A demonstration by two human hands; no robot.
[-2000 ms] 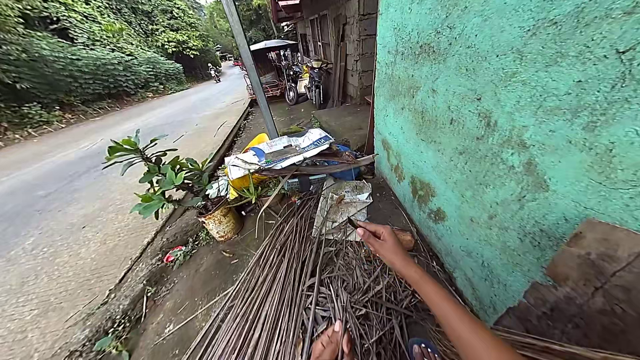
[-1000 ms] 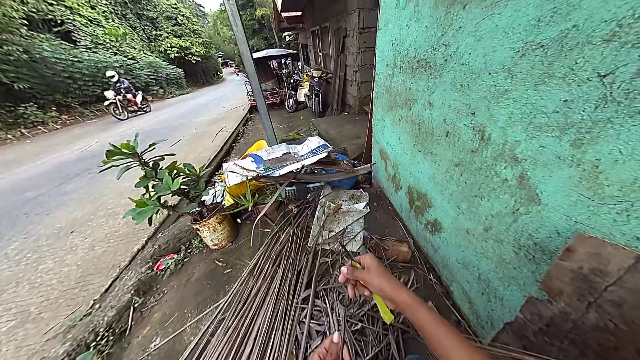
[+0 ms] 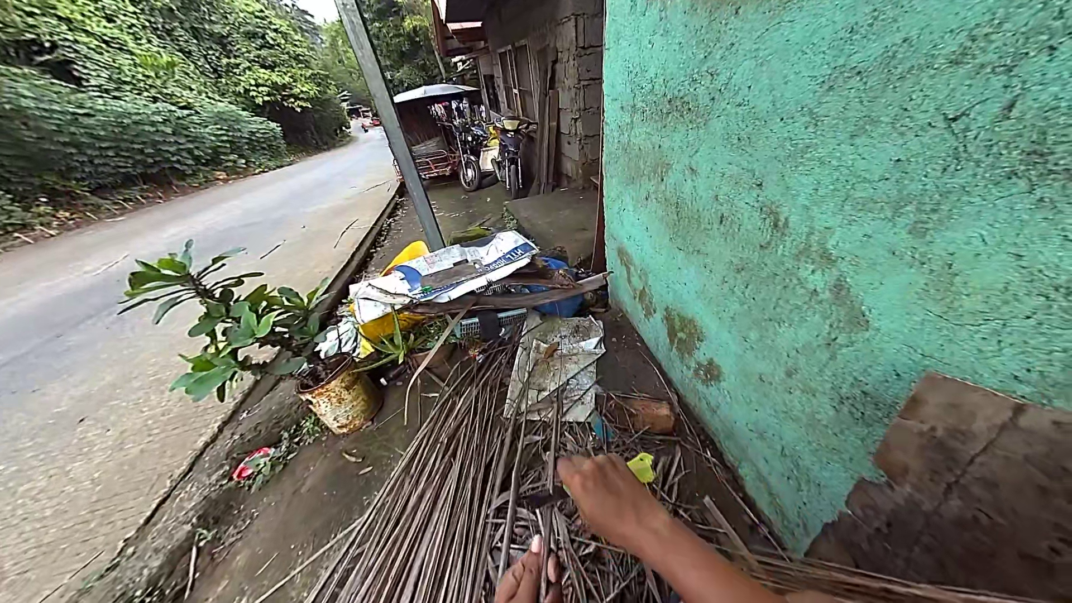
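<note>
Dry palm fronds, long thin brown leaflets (image 3: 435,469), spread over the ground before me. Low in the view, my left hand (image 3: 529,578) pinches a thin strip of dry leaf between thumb and finger. Just above and to the right, my right hand (image 3: 607,494) is closed on a knife; its yellow-green handle (image 3: 642,467) shows beside the hand, and a dark blade lies across the strip on the hand's left. Loose leaf scraps lie under both hands.
A turquoise wall (image 3: 796,251) rises close on the right. Ahead are a flattened printed sack (image 3: 469,264), a wood block (image 3: 649,414) and a dirty sheet (image 3: 557,368). A rusty potted plant (image 3: 342,398) stands left, beside the road (image 3: 167,293).
My right hand has turned and moved closer to my left hand, and the knife's handle now points up and away. The motorcycle that passed on the road is out of view.
</note>
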